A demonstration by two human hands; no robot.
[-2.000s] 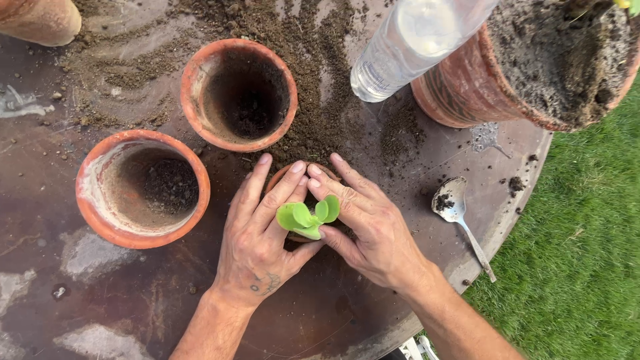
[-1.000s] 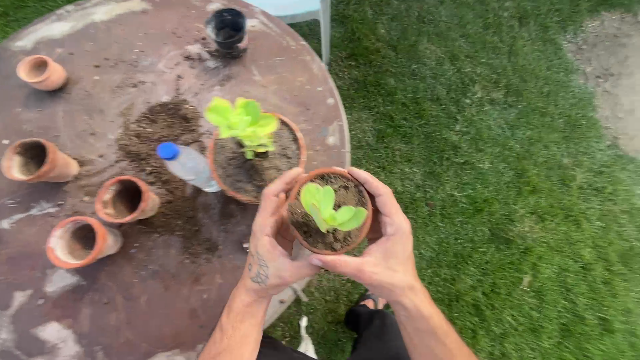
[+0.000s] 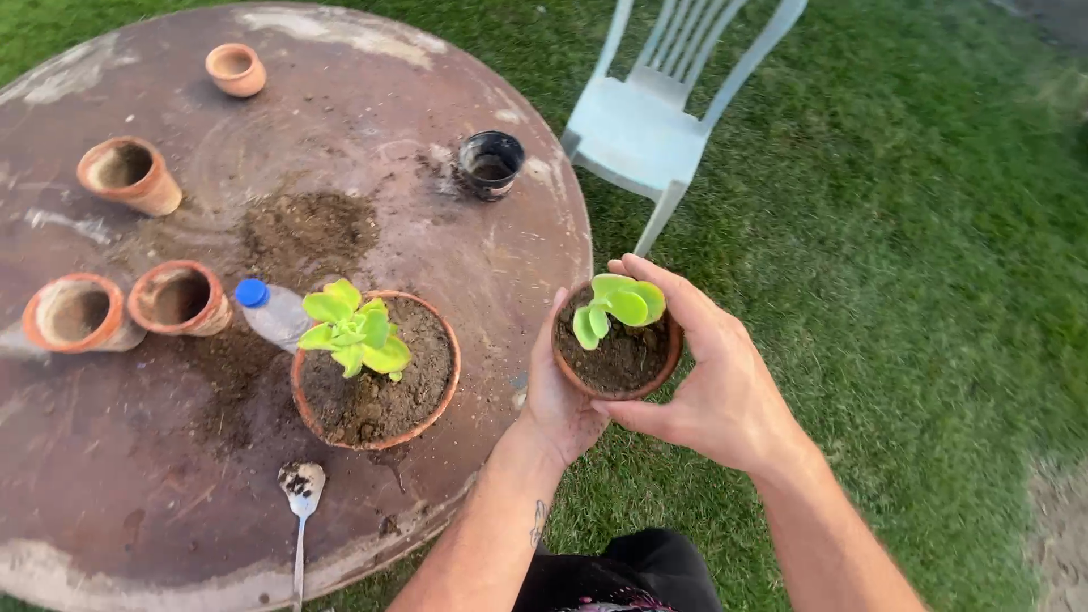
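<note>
A small terracotta pot (image 3: 618, 393) holds soil and a green succulent seedling (image 3: 619, 304); it is off the table, past the edge at the right. My left hand (image 3: 557, 399) grips its left side and underside, partly hidden by the pot. Around the right side and near rim curls my right hand (image 3: 714, 374). To the left, a larger terracotta pot (image 3: 455, 365) with a yellow-green succulent (image 3: 357, 330) stands on the table. A plastic bottle with a blue cap (image 3: 276, 314) lies or leans beside it. Nearer the front edge lies a metal spoon (image 3: 302, 501) with soil on it.
Several terracotta pots, including one with a whitish inner wall (image 3: 75, 314), stand on the round table (image 3: 153, 493). Loose soil (image 3: 310, 234) is piled mid-table. A black plastic pot (image 3: 491, 166) stands near the far edge. Past it, a pale plastic chair (image 3: 637, 127) stands on grass.
Both hands have lifted the small potted seedling off the table and carried it right, past the edge. The view has swung widely, and the chair has come fully into sight.
</note>
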